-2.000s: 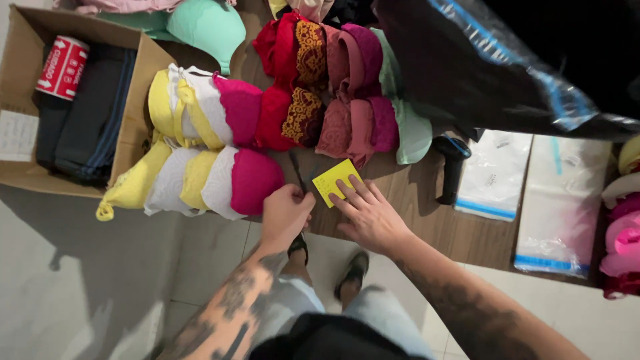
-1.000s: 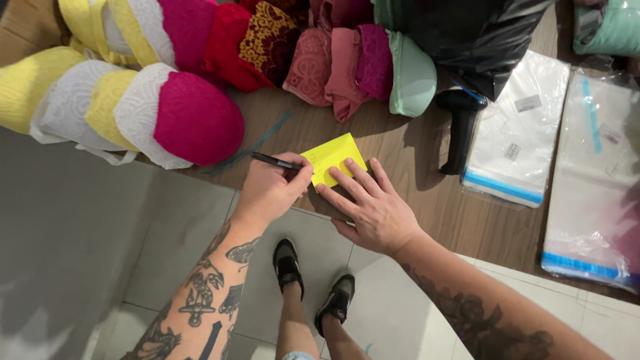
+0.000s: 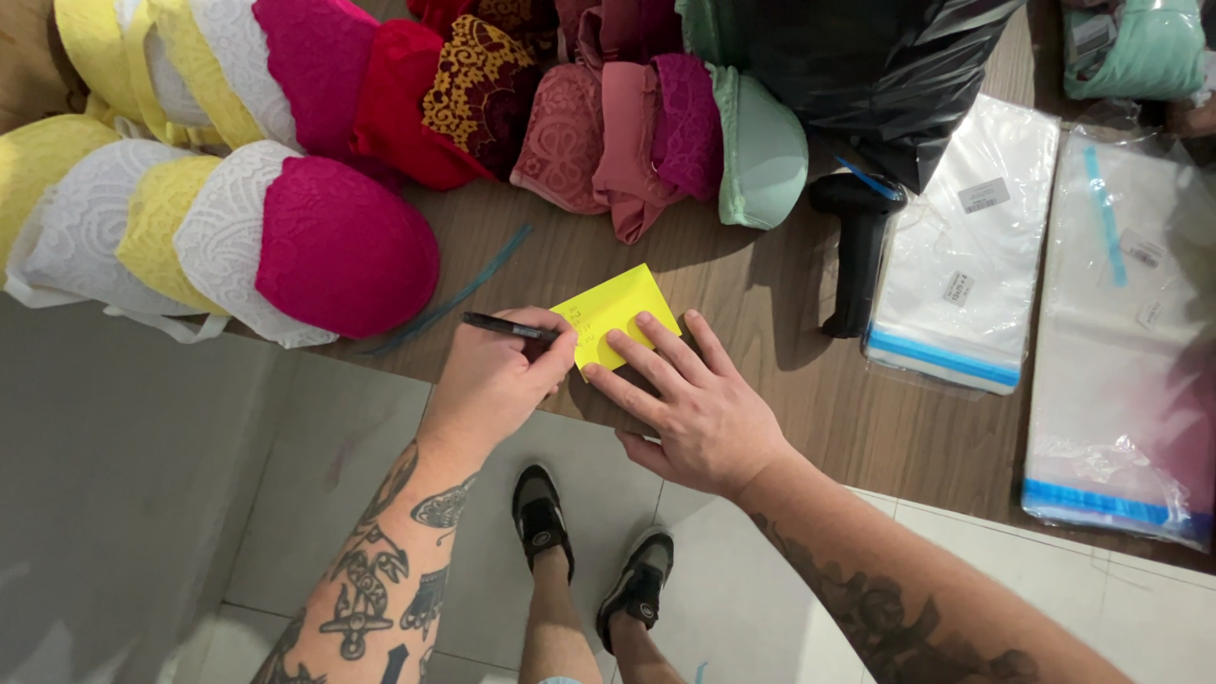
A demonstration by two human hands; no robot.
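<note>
My left hand (image 3: 503, 370) grips a black pen (image 3: 508, 328), its tip end hidden by the fingers, at the left edge of a yellow sticky note pad (image 3: 617, 304). Small handwriting shows on the pad's left part. My right hand (image 3: 698, 404) lies with spread fingers over the pad's lower right, pressing it to the wooden table (image 3: 760, 275) near the front edge. A thin blue strip (image 3: 465, 290) lies on the table left of the pad.
Rows of padded bras (image 3: 347, 247) fill the back left. A black plastic bag (image 3: 855, 76) stands behind a black handheld barcode scanner (image 3: 855, 247). Clear plastic bags with blue strips (image 3: 959, 256) and larger ones (image 3: 1102, 380) lie at the right. Folded mint-green garments (image 3: 1135, 47) sit at the back right.
The view has moved closer to the table since two seconds ago. Both hands remain at the yellow pad, the left with the pen and the right over the paper.
</note>
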